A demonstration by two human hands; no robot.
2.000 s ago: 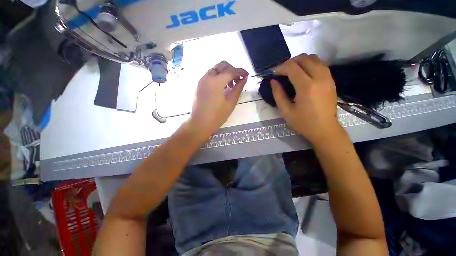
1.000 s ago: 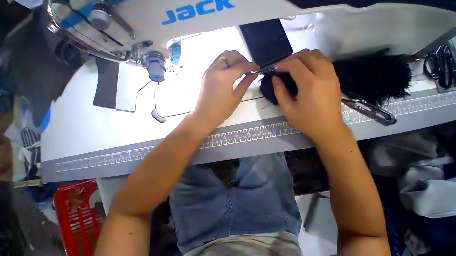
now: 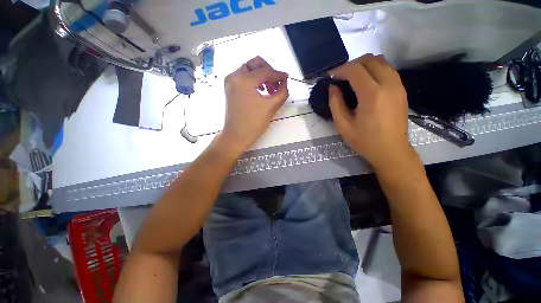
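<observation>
A fuzzy black bundle lies on the white table right of the machine's needle area. My right hand rests over its left end, fingers closed on it. My left hand is left of the bundle, thumb and index fingertips pinched on a very thin dark strand that runs towards my right fingertips. Whether the strand is still joined to the bundle cannot be told. Metal snips lie just below the bundle, partly under it.
The JACK machine head spans the top. A black rectangular pad lies behind my hands. A dark grey and white piece is at left, scissors far right, a red basket lower left. A ruler strip edges the table.
My left hand has moved left, away from my right hand, with the thin strand stretched between them. My right hand has stayed on the bundle. The view has shifted slightly.
</observation>
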